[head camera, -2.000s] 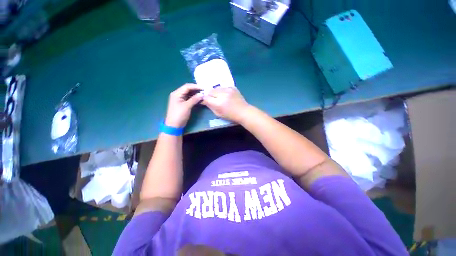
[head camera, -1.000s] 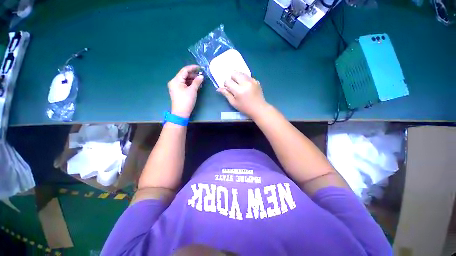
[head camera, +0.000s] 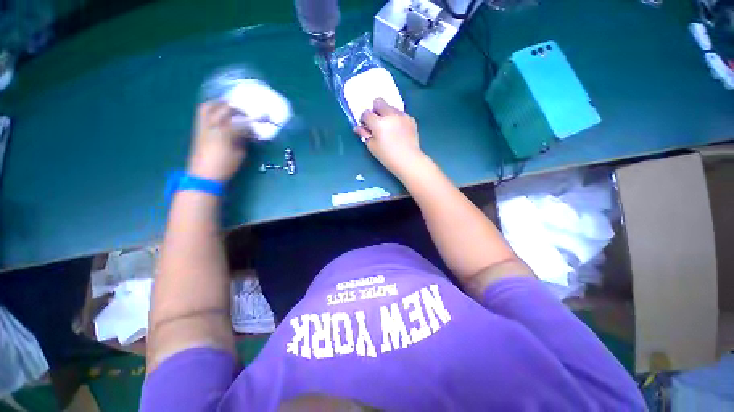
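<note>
A white housing (head camera: 373, 85) lies on clear plastic film (head camera: 351, 58) at the middle of the green workbench. My right hand (head camera: 388, 133) rests its fingers on this housing's near edge. A second white housing (head camera: 259, 107), blurred, is held in my left hand (head camera: 219, 138) with clear film around it, above the bench to the left. A small dark and silver connector piece (head camera: 289, 162) lies on the bench between my hands, near the left one. The blurred fingertips of my left hand are hard to make out.
An electric screwdriver (head camera: 319, 18) hangs beside the film. A silver-grey box with a metal mechanism (head camera: 415, 36) and a teal box (head camera: 555, 96) stand to the right. A white label strip (head camera: 360, 196) lies at the bench edge. Boxes of white sheets (head camera: 555, 229) sit below.
My left hand has moved left and now holds the second housing, which lay at the far left. The small connector piece now lies on the bench. The screwdriver has come into view.
</note>
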